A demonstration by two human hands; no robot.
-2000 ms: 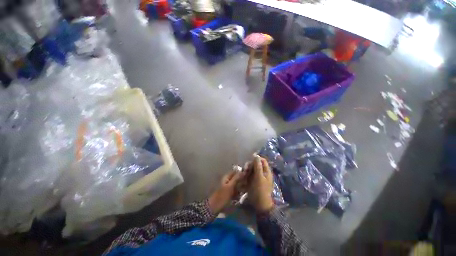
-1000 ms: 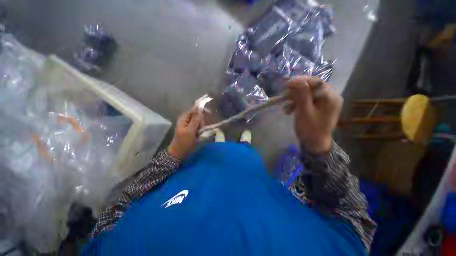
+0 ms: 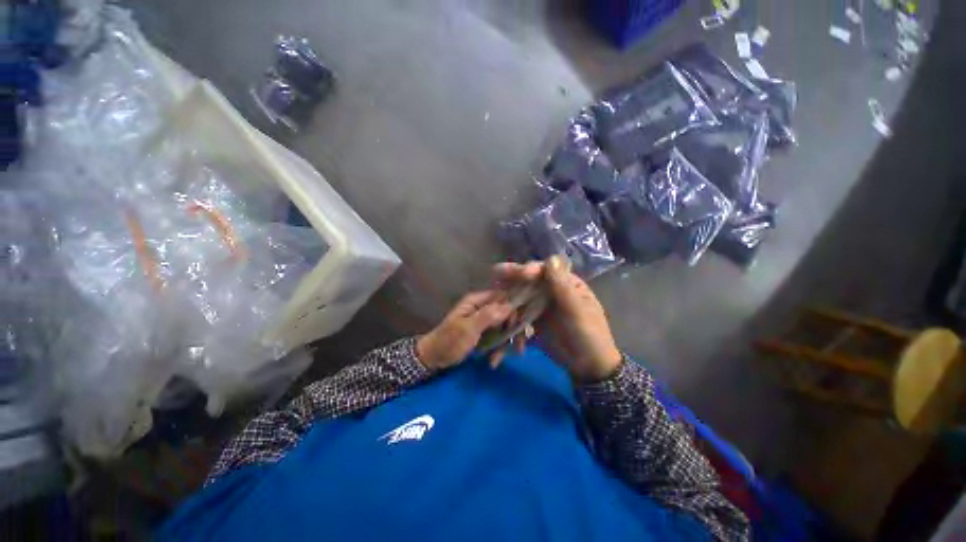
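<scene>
My left hand (image 3: 463,330) and my right hand (image 3: 577,323) are together in front of my body, palms close to each other. A pale tie strip (image 3: 508,331) shows in part between the fingers; most of it is hidden by the hands. The pile of bagged garments (image 3: 657,159), dark and shiny in clear bags, lies loose on the floor just beyond my right hand. A small dark tied bundle (image 3: 293,80) lies apart at the upper left; its tie cannot be made out.
A cream-white bin (image 3: 355,246) heaped with clear plastic bags (image 3: 159,244) stands at the left. A wooden stool (image 3: 929,379) is at the right edge. A blue crate (image 3: 627,16) shows at the top. Small white scraps (image 3: 759,37) lie beyond the pile.
One second ago my hands were apart with the strip stretched between them; now they have come together and the strip is mostly hidden. The view has shifted, showing more of the pile.
</scene>
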